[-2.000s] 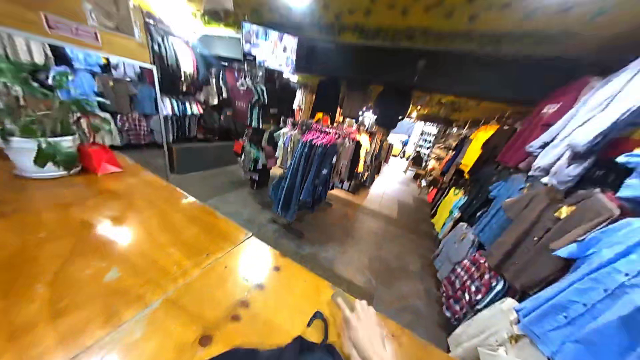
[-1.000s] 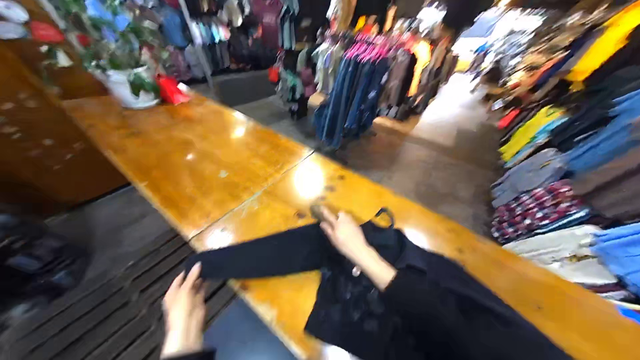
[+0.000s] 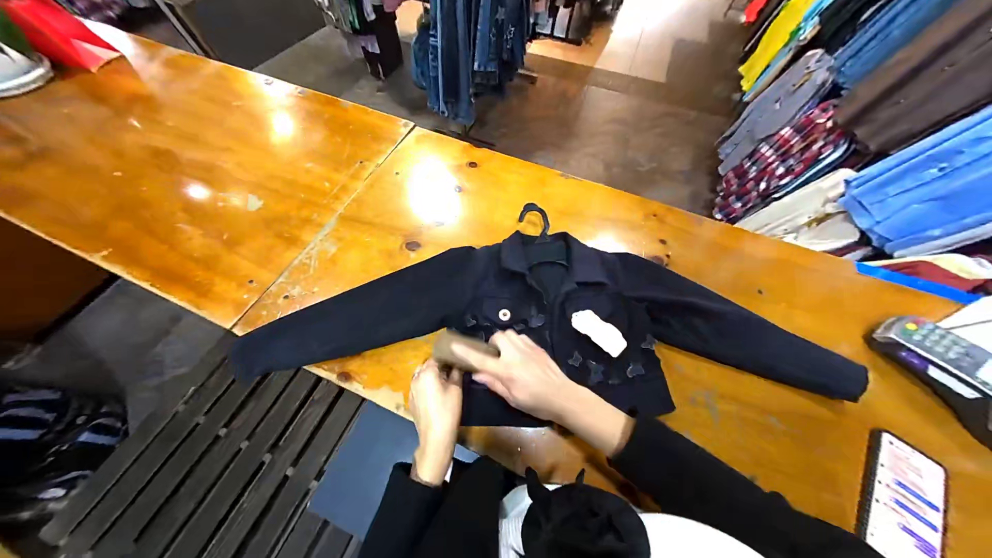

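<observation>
A black cropped jacket (image 3: 558,279) lies on the wooden counter, collar away from me and both sleeves spread wide. The hook of a black hanger (image 3: 533,218) sticks out at its collar. My right hand (image 3: 527,372) grips a brownish, blurred block-like object (image 3: 457,349) over the jacket's lower left part. Just below that object is my left hand (image 3: 435,403), fingers bent at the jacket's edge; whether it pinches the cloth is hidden. A crumpled white piece (image 3: 599,333) rests on the jacket's chest, right of a round button.
A phone (image 3: 905,496) with a lit screen and a remote-like keypad device (image 3: 942,353) lie on the counter's right. Folded shirts (image 3: 930,178) are stacked beyond it. A white pot base (image 3: 23,74) stands far left. Jeans (image 3: 457,62) hang past the counter.
The jacket's sleeves now lie spread to both sides; one second ago my right arm crossed over it. My left hand has moved from beside the sleeve to the jacket's lower edge. The view has tilted down.
</observation>
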